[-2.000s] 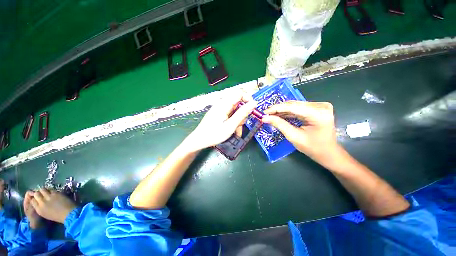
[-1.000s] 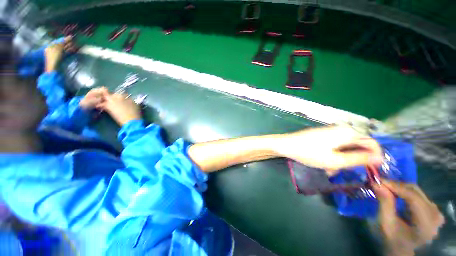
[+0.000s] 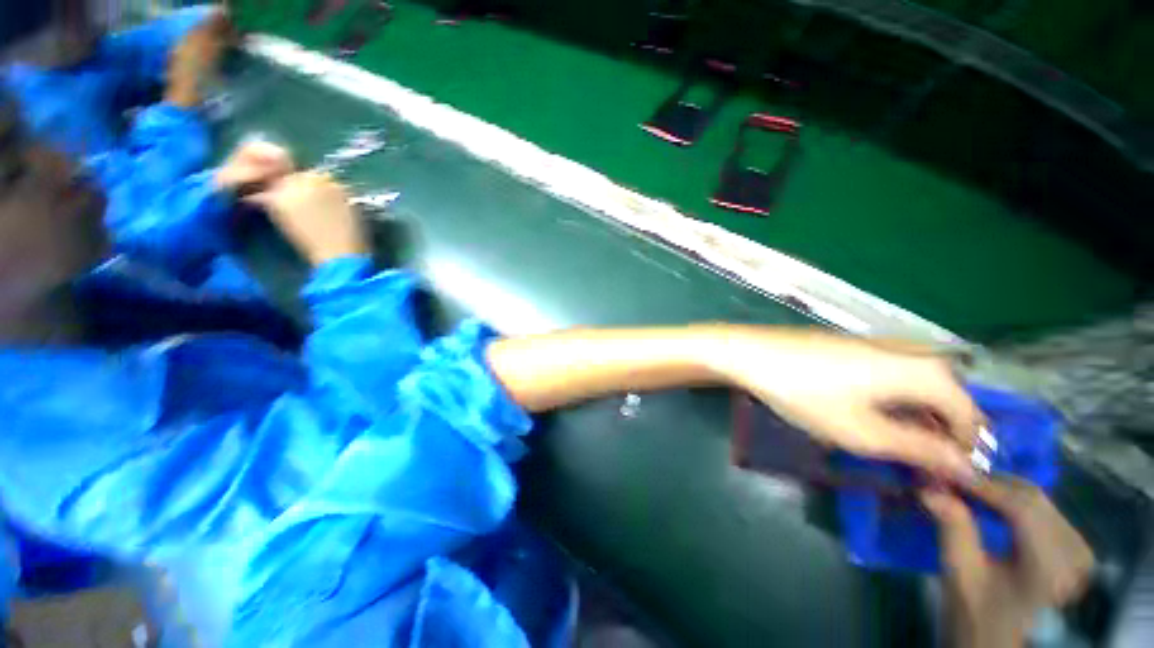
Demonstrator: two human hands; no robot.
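My left hand [image 3: 873,399] is shut on a dark phone housing [image 3: 782,443] with reddish edges, which sticks out below my palm. My right hand [image 3: 1019,544] is at the lower right, its fingertips meeting my left fingers at the housing's upper end. Blur and fingers hide whether it pinches anything. A blue parts tray [image 3: 880,529] lies beneath both hands, partly covered by them. A small silver glint shows beside my left fingertips.
Housings such as this red-edged one [image 3: 757,165] lie on the green conveyor belt [image 3: 911,241] beyond the whitish edge [image 3: 557,190]. Neighbouring workers in blue smocks [image 3: 253,443] sit at the left, near loose silver parts [image 3: 354,149]. A blurred wrapped post [image 3: 1088,367] stands at the right.
The view has swung left, bringing the neighbouring workers in at the left. My hands and the tray now appear at the lower right. My left hand still holds the housing.
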